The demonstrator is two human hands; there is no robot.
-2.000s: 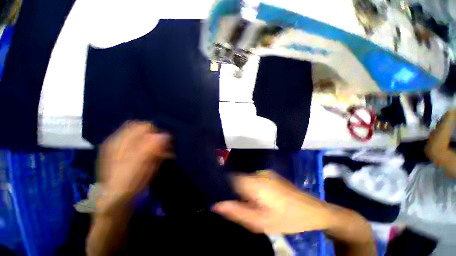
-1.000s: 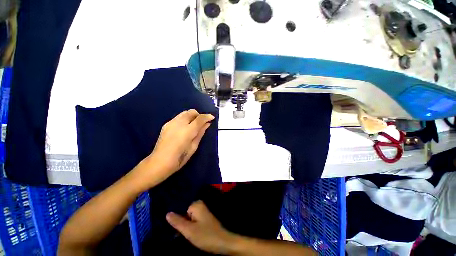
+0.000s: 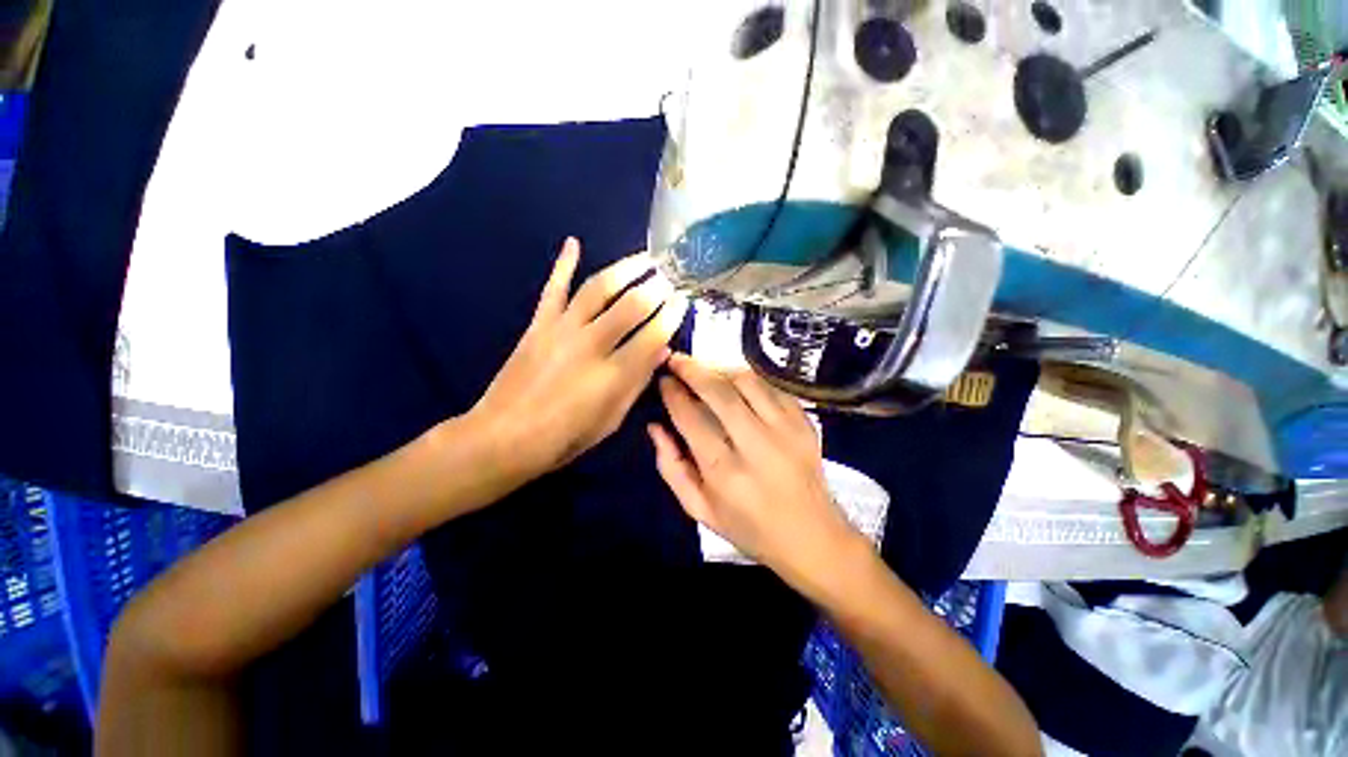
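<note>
A dark navy panel point(image 3: 399, 326) with a curved upper left edge lies flat on the white table and hangs over its front edge. My left hand point(image 3: 584, 362) lies on it, little finger spread, thumb and forefinger at its right edge beside the needle area. My right hand point(image 3: 754, 459) is just right of them, its fingertips at the same edge. The hands are close together. The white machine head point(image 3: 946, 163) with a blue-teal stripe stands above them. Its shiny metal guard point(image 3: 954, 303) shows, but the needle tip and presser foot are hard to make out.
A second navy piece point(image 3: 961, 473) lies under the machine arm. Red-handled scissors point(image 3: 1165, 510) lie right of it. A long navy piece point(image 3: 74, 266) drapes at far left. Blue crates point(image 3: 392, 621) stand below the table edge. White and dark cloth and part of a person show at lower right.
My right hand has risen from below the table edge to the panel's edge by the needle. My left hand has stayed near that edge. The machine head now appears larger and farther right.
</note>
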